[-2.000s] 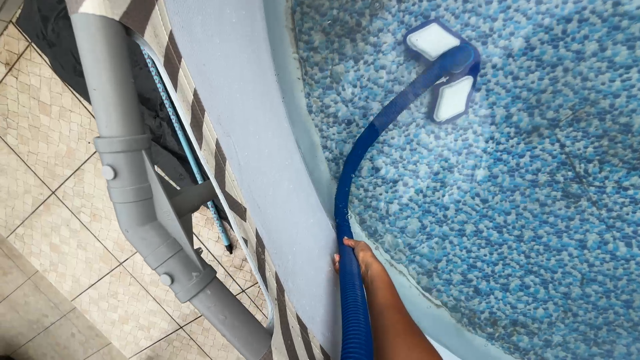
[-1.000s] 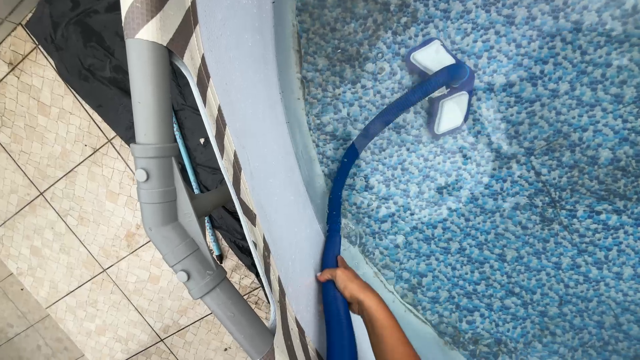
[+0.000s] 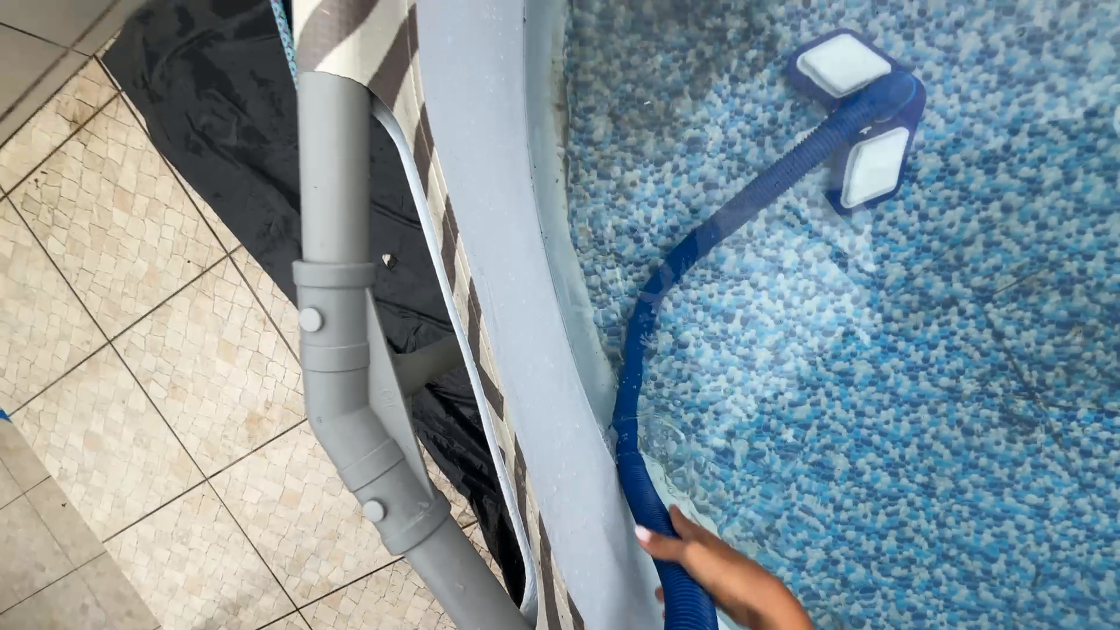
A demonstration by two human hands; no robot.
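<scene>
My right hand (image 3: pixel 713 560) grips a blue corrugated hose (image 3: pixel 649 494) at the bottom of the view, with the thumb laid across it. From there the hose runs up along the pool's inner wall, enters the water and curves up and to the right. Its far end joins a blue pool vacuum head (image 3: pixel 897 101) with white pads, lying under the water on the blue pebble-patterned pool liner (image 3: pixel 875 350). Small ripples show where the hose meets the water. My left hand is not in view.
The pool's pale grey rim (image 3: pixel 507 227) runs down the middle, beside a grey frame pipe (image 3: pixel 337 175) with joints. Left of it, a black plastic sheet (image 3: pixel 219 131) and a thin blue patterned pole (image 3: pixel 284 39) lie over beige floor tiles (image 3: pixel 157 455).
My right hand has stayed on the hose and now holds it near the bottom of the view. The view has shifted, showing more of the black sheet.
</scene>
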